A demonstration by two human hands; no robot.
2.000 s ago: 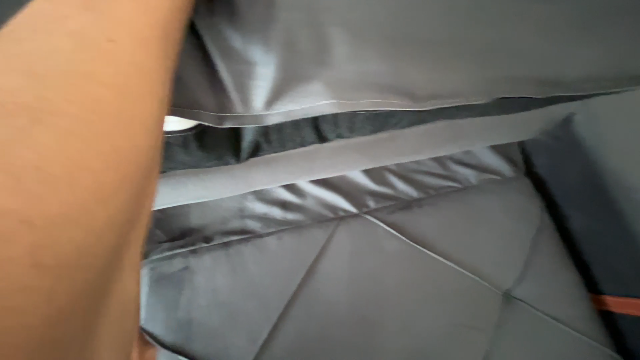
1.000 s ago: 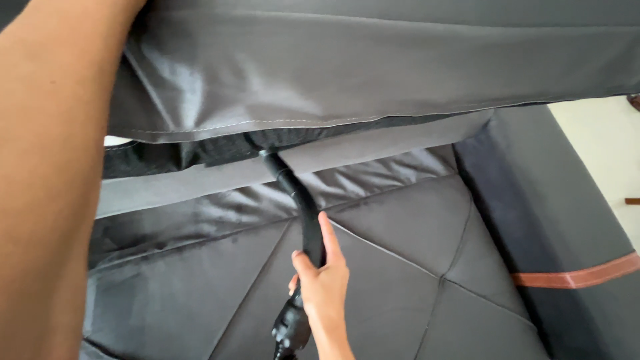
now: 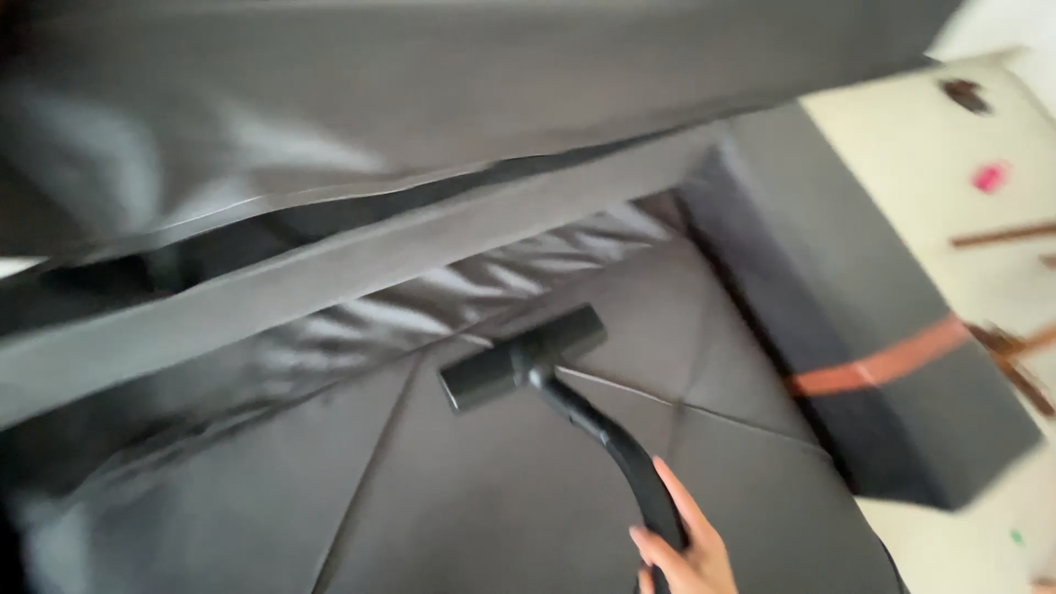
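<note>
My right hand [image 3: 689, 549] grips the curved black handle tube [image 3: 631, 462] of a vacuum cleaner at the lower right of centre. Its wide black floor-type nozzle [image 3: 524, 355] lies over the grey sofa seat [image 3: 495, 478], just in front of the gathered fabric at the seat's rear. Above it hangs a grey upholstered panel [image 3: 495, 74] with a stitched lower edge, and a dark gap shows under that edge. My left hand is out of view; only a dark blurred patch shows at the top left corner.
At the right stands the sofa's grey armrest [image 3: 866, 247] with a brown strap [image 3: 883, 363] across it. Beyond it is a pale floor [image 3: 899, 148] with a pink object [image 3: 990, 176], a dark object [image 3: 965, 95] and brown wooden pieces [image 3: 1002, 235].
The nozzle, tucked under the panel's edge a second ago, is now out over the seat with my right hand still on the tube. The left arm has left the view, which has shifted.
</note>
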